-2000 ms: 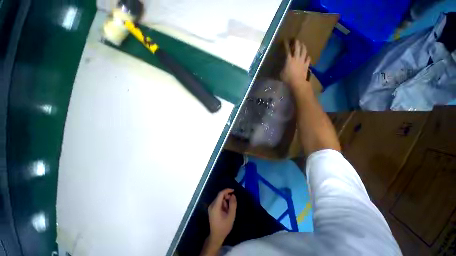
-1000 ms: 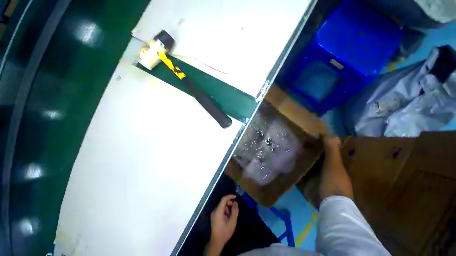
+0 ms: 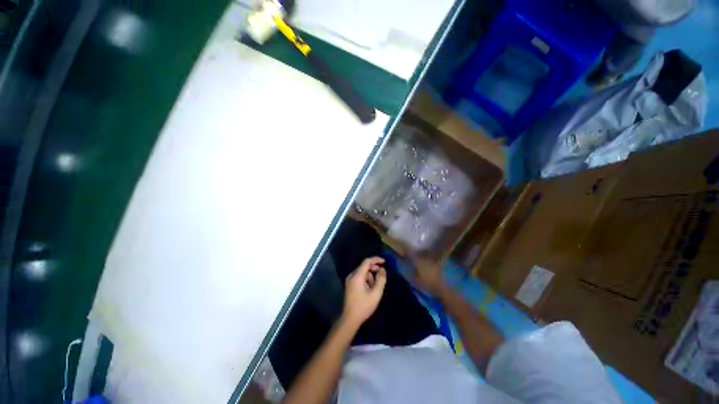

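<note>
An open brown carton (image 3: 490,167) stands beside the bench edge, near the knees. It holds milky film or bags (image 3: 453,188) with small shiny metal parts (image 3: 426,183) in loose clusters. My right hand (image 3: 426,272) is blurred at the carton's near edge; its fingers and any grip or contact are unclear. My left hand (image 3: 367,286) is over the dark-clothed lap, left of my right hand. Its fingers are loosely curled, with a gap to the thumb and nothing visible in it.
A two-faced mallet (image 3: 339,85) lies across the gap between white boards (image 3: 213,189) on the green belt (image 3: 87,197). A blue stool (image 3: 564,39) stands beyond the carton. Large brown cartons (image 3: 615,229) and a grey-white bag or cloth (image 3: 615,126) lie at the right.
My right hand has moved from the carton's far flap, along its right side, to its near edge. The carton has turned. My left hand stays over the lap; the view has shifted.
</note>
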